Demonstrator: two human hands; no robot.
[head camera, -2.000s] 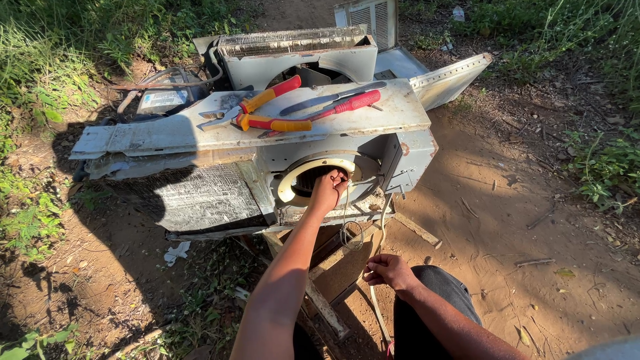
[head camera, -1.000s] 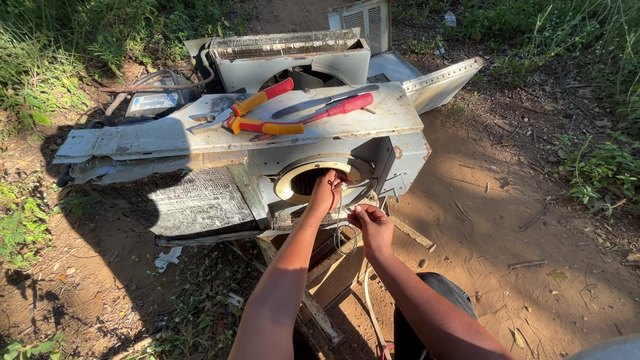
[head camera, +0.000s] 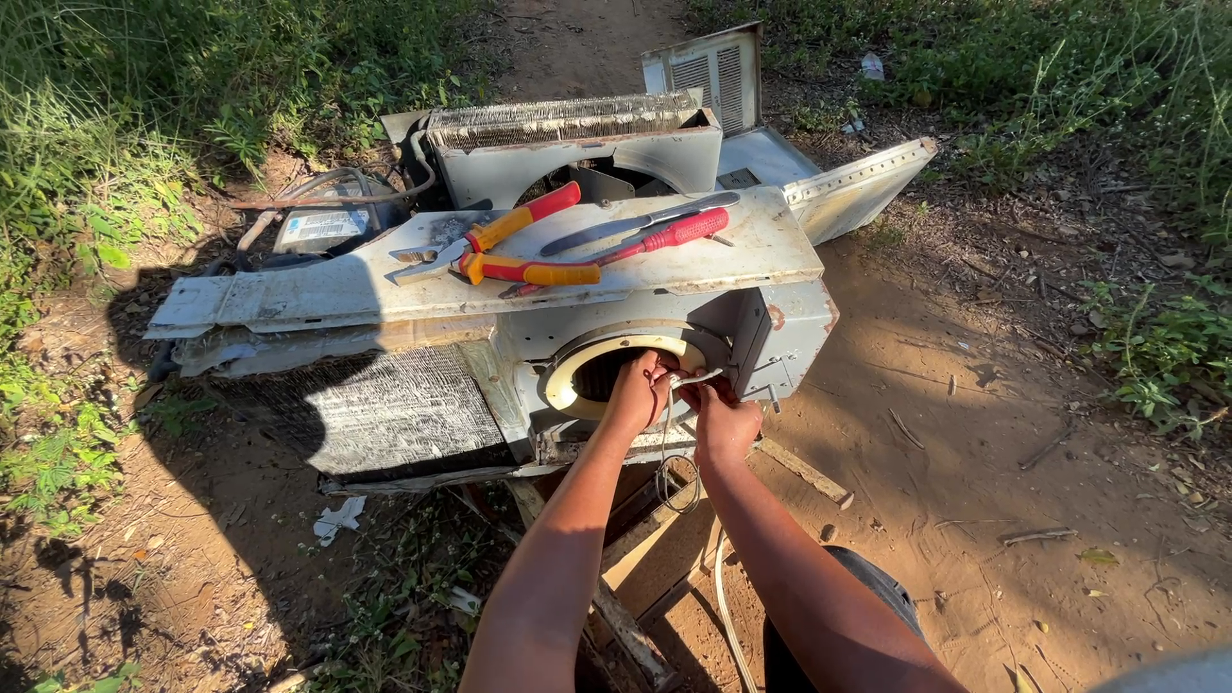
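An old air conditioner chassis (head camera: 799, 337) of pale metal lies on a wooden frame, with a cream ring (head camera: 561, 385) around its round opening. At this opening my left hand (head camera: 640, 390) has its fingers closed on a pale electrical cable (head camera: 695, 378). Close beside it on the right, my right hand (head camera: 724, 416) pinches the same cable; its fingertips are partly hidden. Thin wire (head camera: 679, 491) hangs in a loop below both hands. On the chassis top lie combination pliers (head camera: 500, 255) with red and yellow handles, a red-handled screwdriver (head camera: 674, 234) and a knife (head camera: 626, 229).
Finned coil (head camera: 414, 414) fills the chassis's left side. Behind stand a second metal housing (head camera: 577, 159), a compressor-like part with tubing (head camera: 327, 226), a vented panel (head camera: 712, 77) and a tilted panel (head camera: 857, 192). A wooden frame (head camera: 664, 539) is underneath, on dirt ground edged with plants.
My right hand has risen from near my knee to the round opening, beside my left hand, which stays there. The pliers, screwdriver and knife have not moved.
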